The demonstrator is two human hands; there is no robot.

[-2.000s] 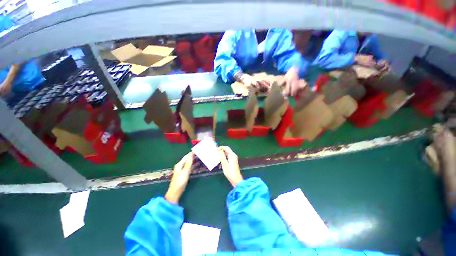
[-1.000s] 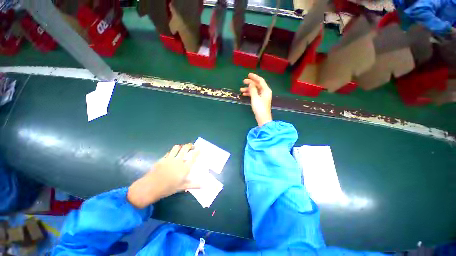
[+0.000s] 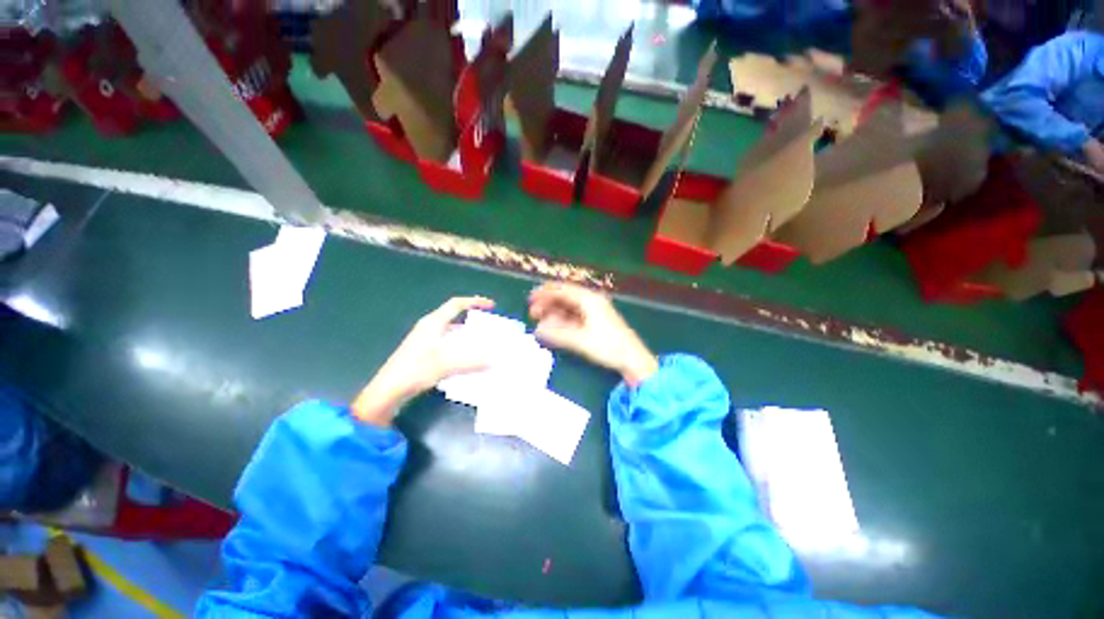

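Observation:
White leaflets (image 3: 502, 363) are spread like a fan in front of me over the dark green worktop (image 3: 484, 508). My left hand (image 3: 433, 353) grips them at their left side, fingers partly over them. Some leaflets reach down to the right; whether these touch the worktop I cannot tell. My right hand (image 3: 590, 327) is just right of the fan's upper edge, fingers curled and blurred, with nothing visible in it. A white leaflet stack (image 3: 801, 474) lies right of my right forearm. A few loose white leaflets (image 3: 285, 270) lie at the left by the rail.
A chipped edge rail (image 3: 484, 252) separates the worktop from the green conveyor (image 3: 581, 236). Red cartons (image 3: 611, 194) with raised brown flaps stand in a row on it. A grey post (image 3: 218, 115) slants at upper left. Blue sleeves of another person (image 3: 1051, 97) show at upper right.
My left hand has lifted and moved forward with the leaflets. My right hand has come back from the rail to beside them. The cartons appear shifted left, and the view has shifted too.

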